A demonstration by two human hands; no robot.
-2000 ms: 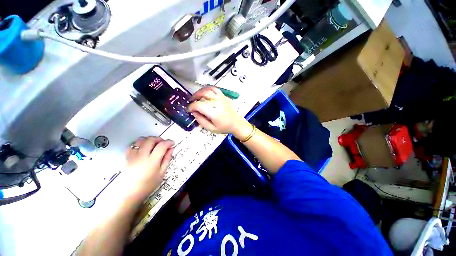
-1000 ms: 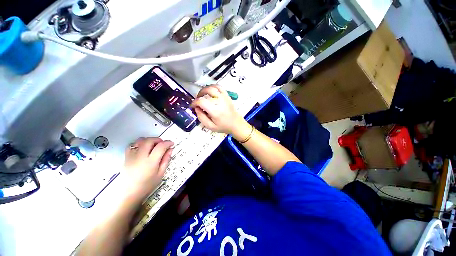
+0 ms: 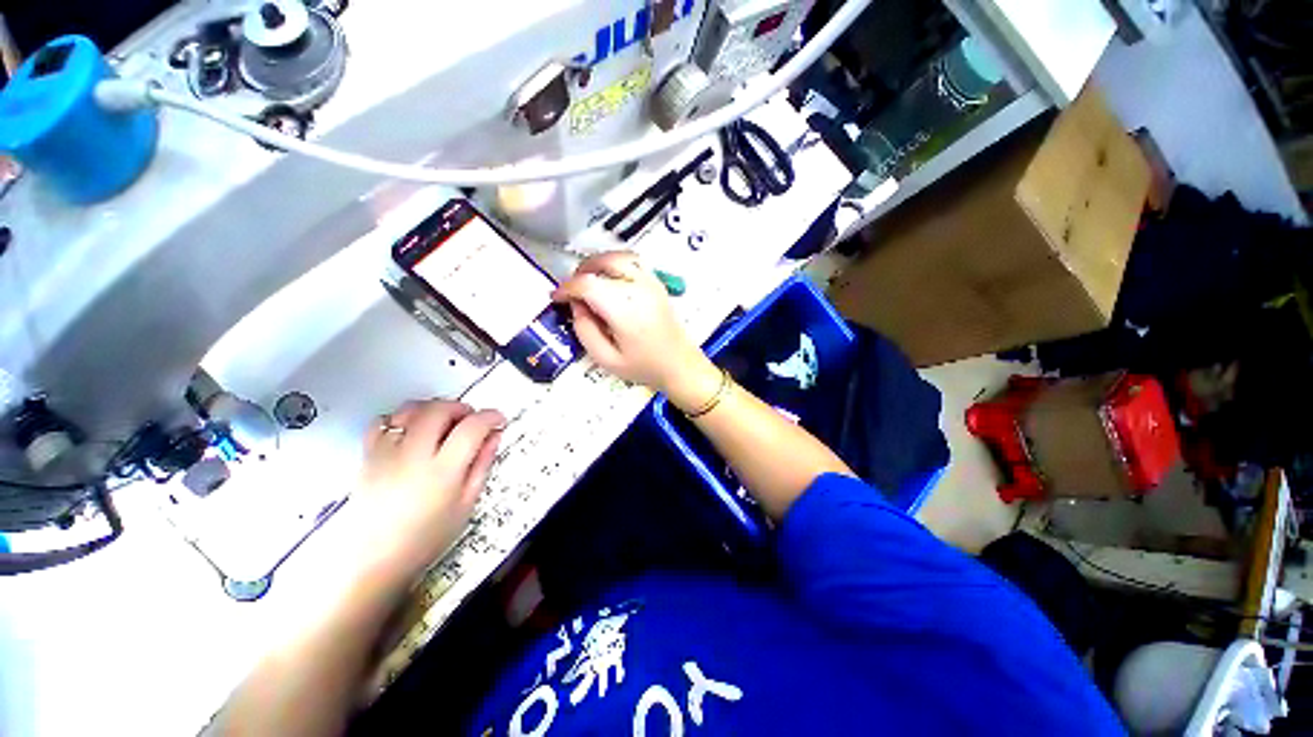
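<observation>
A smartphone (image 3: 483, 281) lies on the bed of the white sewing machine (image 3: 331, 274), its screen lit mostly white with a dark lower part. My right hand (image 3: 619, 317) is at the phone's lower right edge, fingers bent, fingertips beside or on the screen; contact is hard to tell. My left hand (image 3: 428, 468) rests on the table's front edge with loosely bent fingers and nothing seen in it. The needle area (image 3: 216, 432) is to its left. A green handle (image 3: 670, 282) shows partly behind my right hand.
Black-handled scissors (image 3: 755, 161) and small metal discs (image 3: 687, 231) lie at the table's right end. A blue bin (image 3: 720, 482) with dark fabric stands below on the floor. Beyond are a cardboard box (image 3: 994, 238) and a red stool (image 3: 1138, 432). A light blue holder (image 3: 79, 123) sits on the machine.
The phone's screen has changed from a dark display with a clock to a mostly white page. My hands have hardly moved. The camera view has shifted slightly.
</observation>
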